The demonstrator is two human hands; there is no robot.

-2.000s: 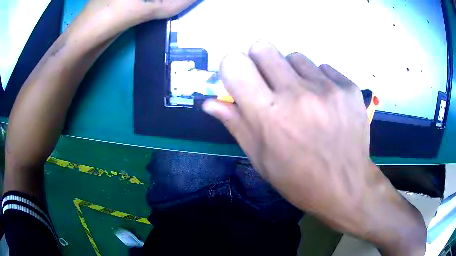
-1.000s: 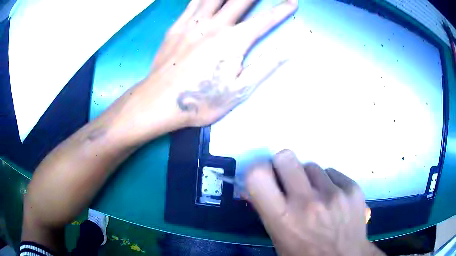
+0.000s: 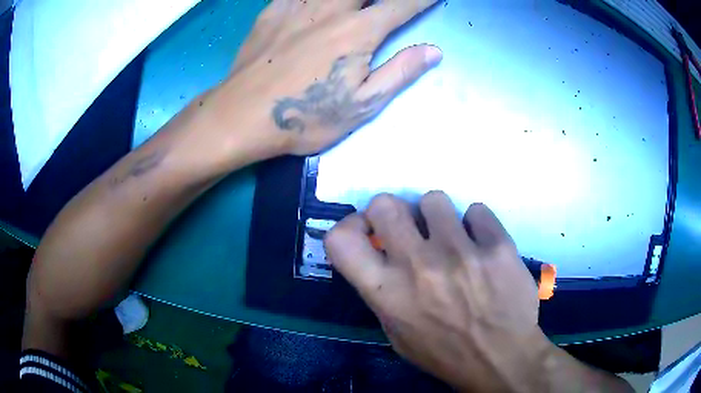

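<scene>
The framed panel [image 3: 492, 138] lies flat, a pale sheet with dark specks inside a black border [image 3: 273, 230]. A silver-white corner bracket [image 3: 315, 247] sits in the black notch at its near left corner, partly covered by my right fingers. My right hand [image 3: 438, 276] is closed around the orange-and-black utility knife [image 3: 546, 282]; its orange end sticks out right of the fist and the blade is hidden. My left hand [image 3: 330, 77] rests flat on the panel's left part, thumb spread, other fingertips cut off by the top edge.
A white sheet [image 3: 77, 69] lies at the far left. Another small plate [image 3: 654, 259] is at the panel's near right corner. A red-handled tool [image 3: 689, 88] and a ridged pale rail [image 3: 642, 23] are at the far right. The green bench edge curves below the panel.
My left hand came onto the panel from the top edge and stays there. My right hand, with the knife, has closed in on the corner bracket; the view has shifted.
</scene>
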